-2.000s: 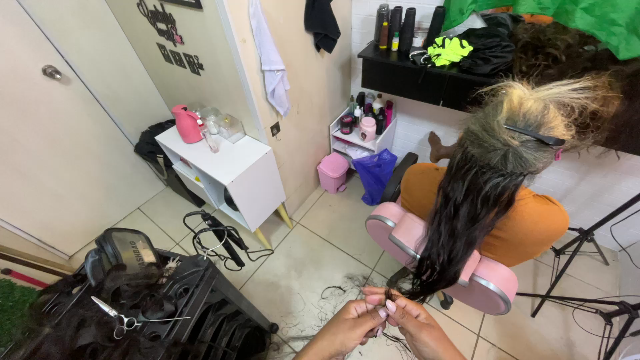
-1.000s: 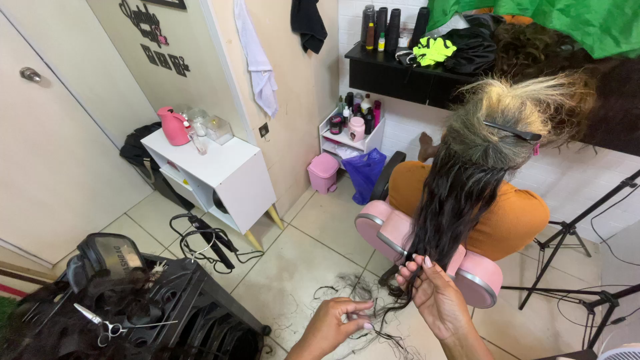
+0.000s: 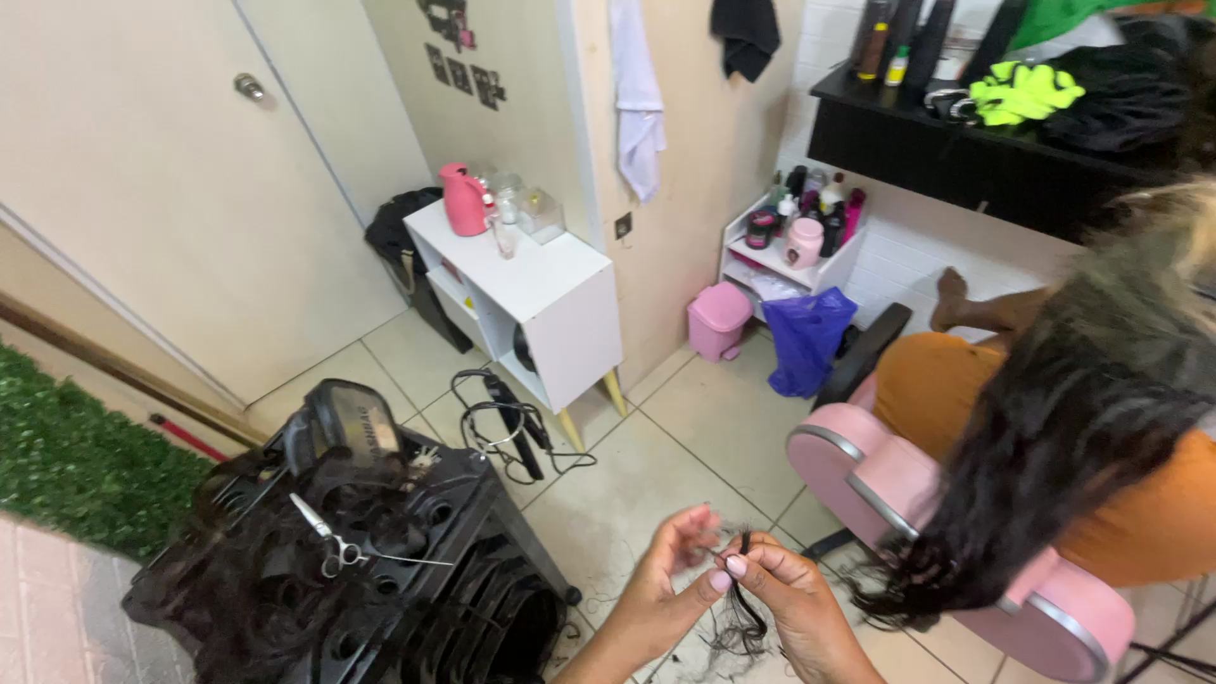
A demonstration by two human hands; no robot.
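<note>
My right hand [image 3: 784,584] pinches a thin lock of dark hair [image 3: 750,608] between thumb and fingertips; the lock hangs below the fingers. Close beside it on the left, my left hand [image 3: 679,570] has its thumb tip at the lock, its fingers raised and blurred; whether it grips any hair is unclear. To the right, a seated person's long dark hair [image 3: 1026,427] falls over the back of a pink salon chair [image 3: 874,465], apart from my hands. Hair scissors [image 3: 328,537] lie on dark hair bundles [image 3: 256,589] on a black trolley at the left.
A white cabinet [image 3: 560,294] holds a pink jug [image 3: 463,199]. A corded styling iron [image 3: 513,418] lies on the tiled floor. Beyond are a pink bin [image 3: 719,318], a blue plastic bag [image 3: 807,337] and a shelf of bottles [image 3: 807,271]. Tripod legs [image 3: 1173,655] stand at lower right.
My hands, apart one second ago, are together again at the lock. My right hand has moved away from the person's hanging hair. The view has swung left.
</note>
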